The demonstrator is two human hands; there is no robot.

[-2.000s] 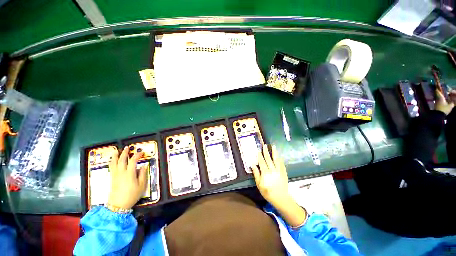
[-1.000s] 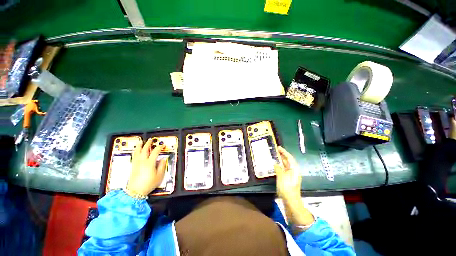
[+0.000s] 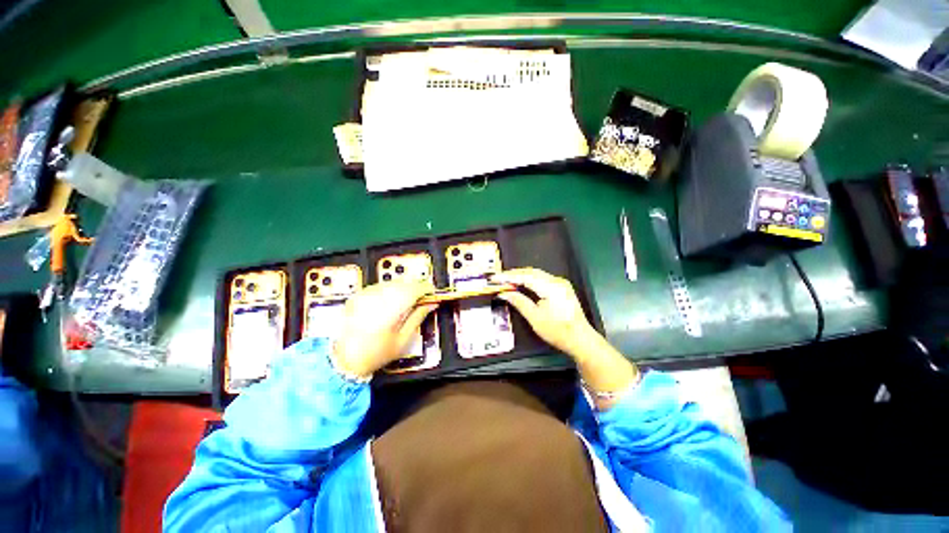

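Observation:
A phone housing [image 3: 465,294] is held up edge-on between both hands, above the phone tray [image 3: 536,255]. My left hand [image 3: 383,321] grips its left end and my right hand [image 3: 548,310] grips its right end. Four orange-rimmed housings lie in the tray: one at the far left [image 3: 256,331], one beside it [image 3: 332,286] partly behind my left hand and sleeve, one [image 3: 405,268] partly covered by my left hand, and one [image 3: 484,331] under the held housing. The tray's rightmost slot is empty black.
Behind the tray are a cream-white sheet [image 3: 468,125] and a small-parts box [image 3: 637,135]. To the right are tweezers [image 3: 629,247], a clear perforated strip [image 3: 677,273] and a tape dispenser [image 3: 751,198]. A bubble bag [image 3: 135,260] and orange air gun [image 3: 65,242] are left; a red tray [image 3: 167,458] is below.
The rightmost housing has left its slot and is now raised edge-on between both hands. My left hand has moved right from the second housing; my right hand has moved up and left.

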